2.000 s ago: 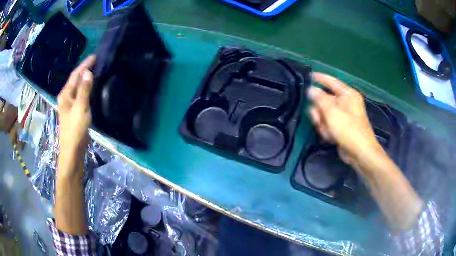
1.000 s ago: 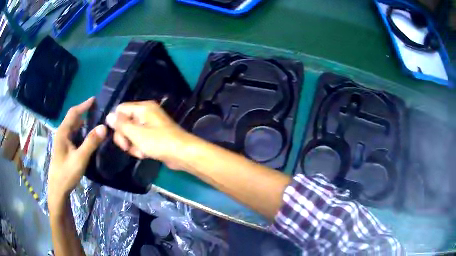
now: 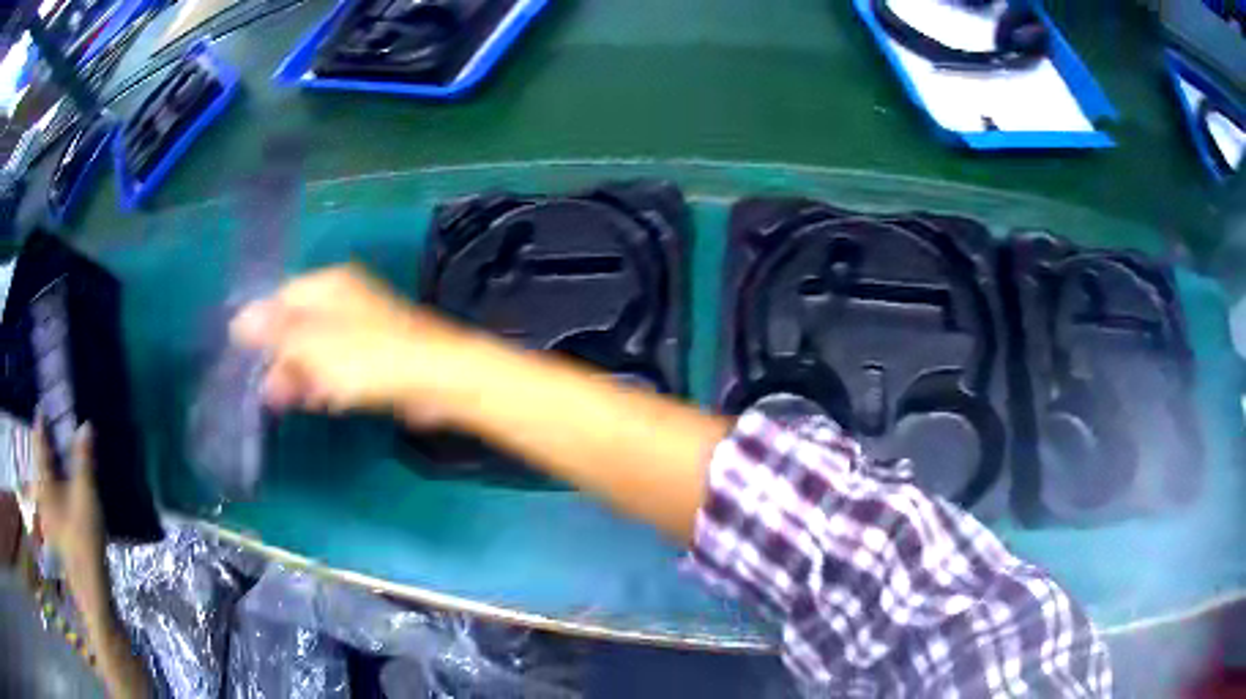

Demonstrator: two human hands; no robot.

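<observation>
My right hand (image 3: 335, 348) reaches across to the left and grips a thin black blister tray (image 3: 243, 369), seen nearly edge-on and blurred. My left hand (image 3: 68, 512), partly cut by shadow and blur, holds a thick stack of nested black trays (image 3: 89, 376) upright at the left edge. Three black trays lie on the teal bench with hollow wells: one in the middle (image 3: 567, 280), partly hidden by my right forearm, one right of it (image 3: 888, 335), and one farther right (image 3: 1114, 362).
Blue-rimmed line trays stand on the darker green surface behind: one with a black tray (image 3: 410, 48), a smaller one (image 3: 171, 123), one with a headset on white liner (image 3: 991, 103), and one at far right (image 3: 1213, 123). Clear plastic bags (image 3: 280, 621) hang below the bench edge.
The stack and my left hand have moved to the far left. My right hand has pulled a single tray away from the stack. The view has shifted, and a third laid tray shows clearly at right.
</observation>
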